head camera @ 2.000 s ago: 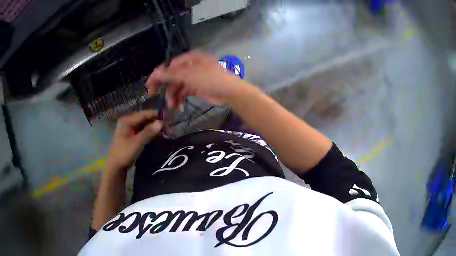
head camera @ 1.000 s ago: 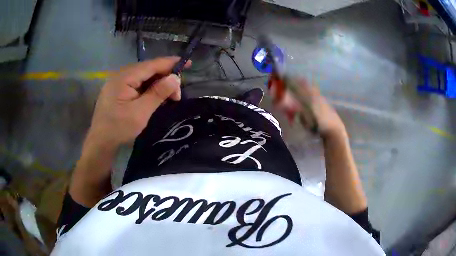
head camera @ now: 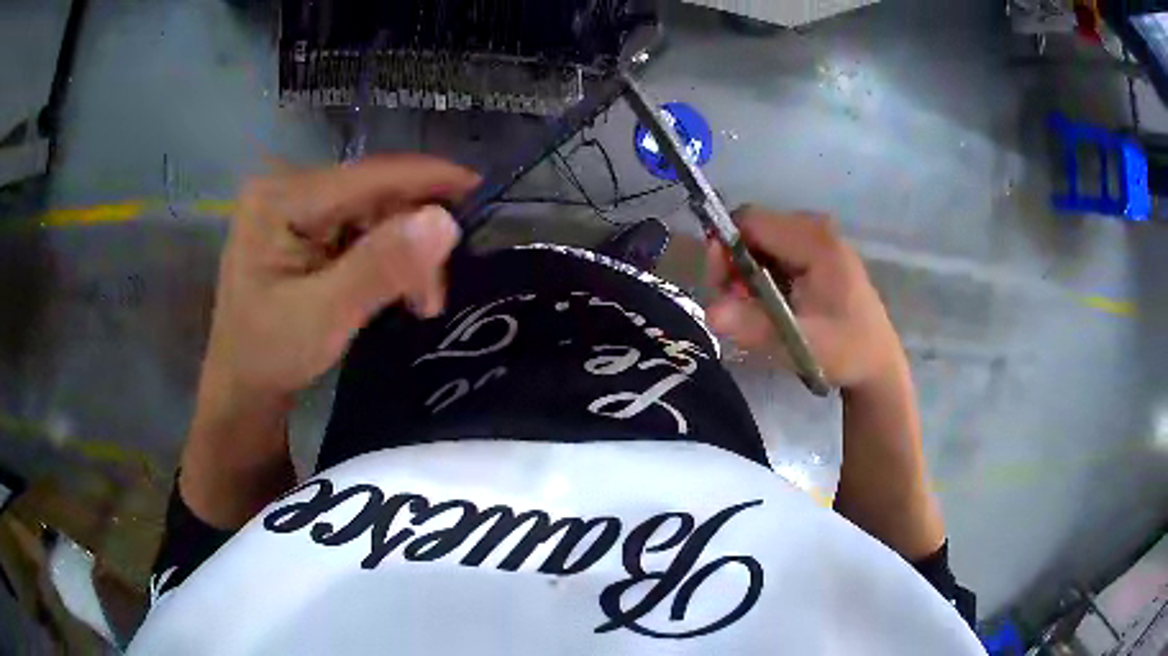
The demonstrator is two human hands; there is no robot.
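My left hand (head camera: 340, 269) is at the left and pinches a dark strip of carrier tape (head camera: 532, 147) between thumb and fingers. The strip slants up and right towards the machine. My right hand (head camera: 807, 288) holds scissors (head camera: 705, 199) with silver blades and a grey-green handle. The blades point up and left, and their tips are at the far end of the visible strip. Whether the blades touch or cut the tape cannot be told.
A dark feeder bank (head camera: 423, 80) is ahead at the upper left. A blue reel (head camera: 673, 141) with a white label lies beyond the scissors, near thin dark loops of tape. A blue stool (head camera: 1099, 167) stands on the floor at the right.
The scissors, blurred and lower right a second ago, are now steadier, with their tips at the tape. My right hand was reaching over the left before that. The left hand still holds the tape.
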